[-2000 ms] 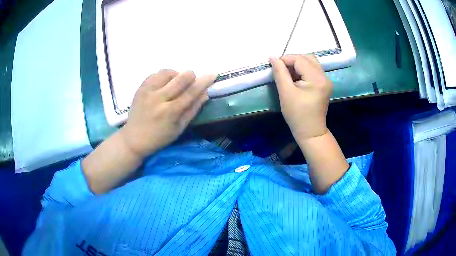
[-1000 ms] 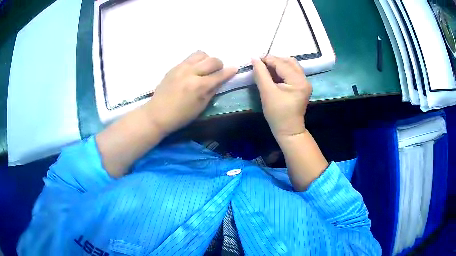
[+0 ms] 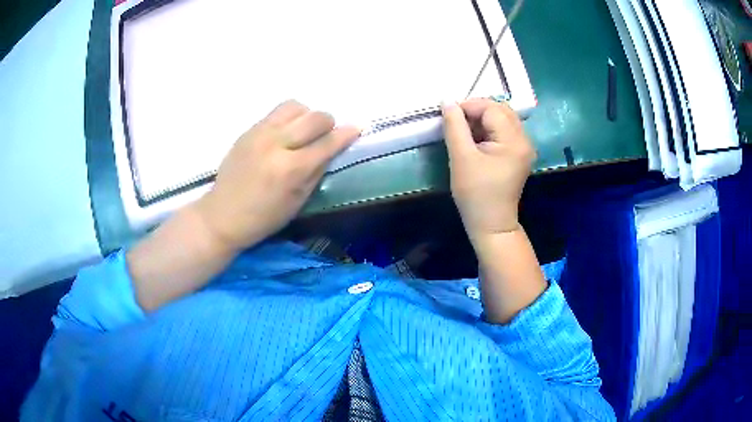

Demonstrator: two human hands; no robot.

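Note:
The white panel (image 3: 305,62) with a thin black border lies flat on the green table top, its upper edge cut off by the frame. A thin tan-grey tape (image 3: 495,49) runs from my right fingertips up past the panel's right side and out of the frame. My right hand (image 3: 488,157) pinches the tape between thumb and forefinger at the near border, close to the right corner. My left hand (image 3: 268,173) rests on the near border to the left, fingertips pressed down with the forefinger pointing right. Whether anything lies under those fingertips is hidden.
A white sheet (image 3: 41,157) lies at the left. A black pen-like tool (image 3: 612,91) and a short black piece (image 3: 568,156) lie right of the panel. Stacked white panels (image 3: 701,82) stand at the far right. A blue bin (image 3: 707,280) with white sheets is below them.
The view has shifted, so the panel and sheets sit further left. My right hand is nearer the panel's right corner, the gap between my hands is wider, and the tape leans more to the right.

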